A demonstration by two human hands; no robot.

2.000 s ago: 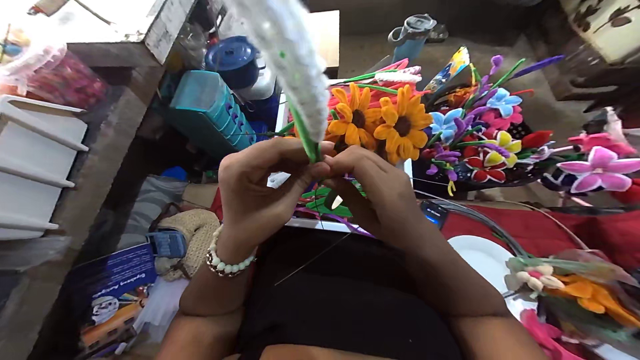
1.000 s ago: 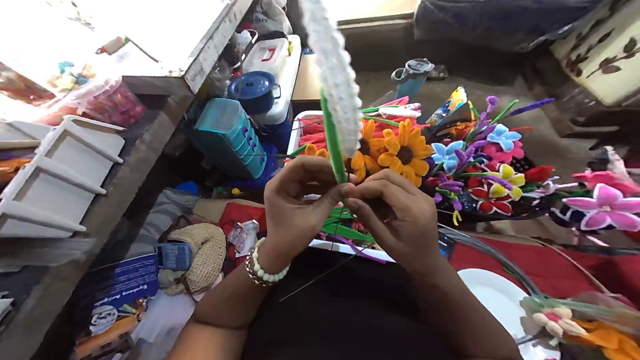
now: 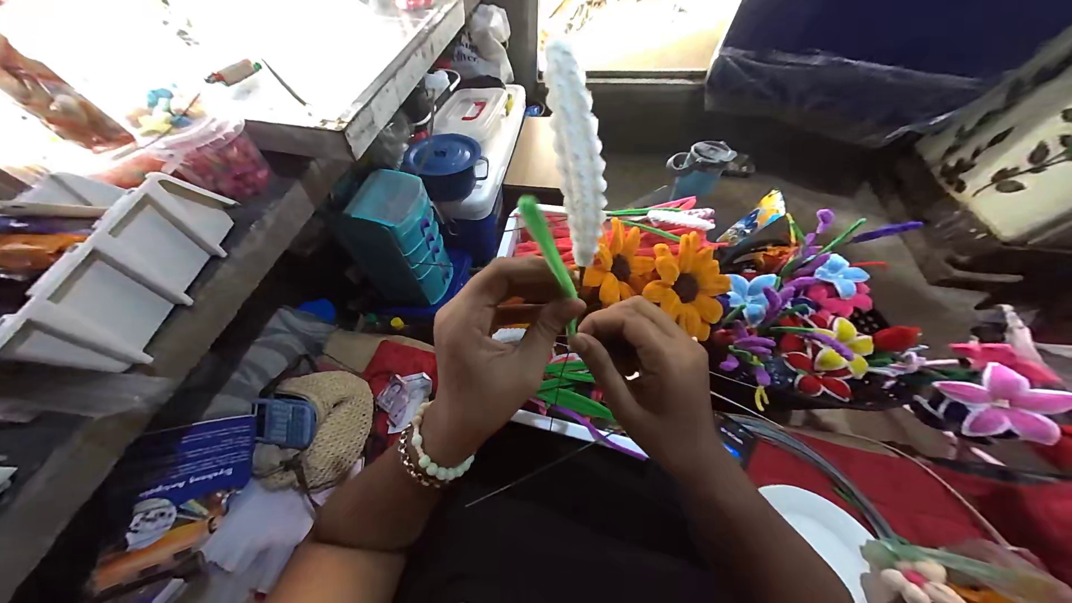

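Observation:
My left hand (image 3: 502, 352), with a beaded bracelet at its wrist, pinches a green pipe-cleaner leaf (image 3: 548, 251) between thumb and fingers. A tall white fuzzy flower spike (image 3: 575, 151) rises upright just behind the leaf, its lower end near my fingertips. My right hand (image 3: 649, 368) closes thumb and forefinger at the base of the leaf, beside a thin dark wire stem (image 3: 559, 381). Another thin wire (image 3: 528, 477) slants over my lap. What exactly the right fingertips pinch is partly hidden. Orange pipe-cleaner flowers (image 3: 687, 286) lie behind the right hand.
Beyond my hands, a white tray (image 3: 507, 239) holds pink and green pipe cleaners. Many colored flowers (image 3: 821, 335) are at the right, above a white plate (image 3: 816, 528). A teal drawer unit (image 3: 394, 239), blue pot (image 3: 444, 166) and white rack (image 3: 117, 276) stand left.
The green leaf, close along the white spike before, now leans left, apart from it. Both hands stay together at the stem. The view has shifted.

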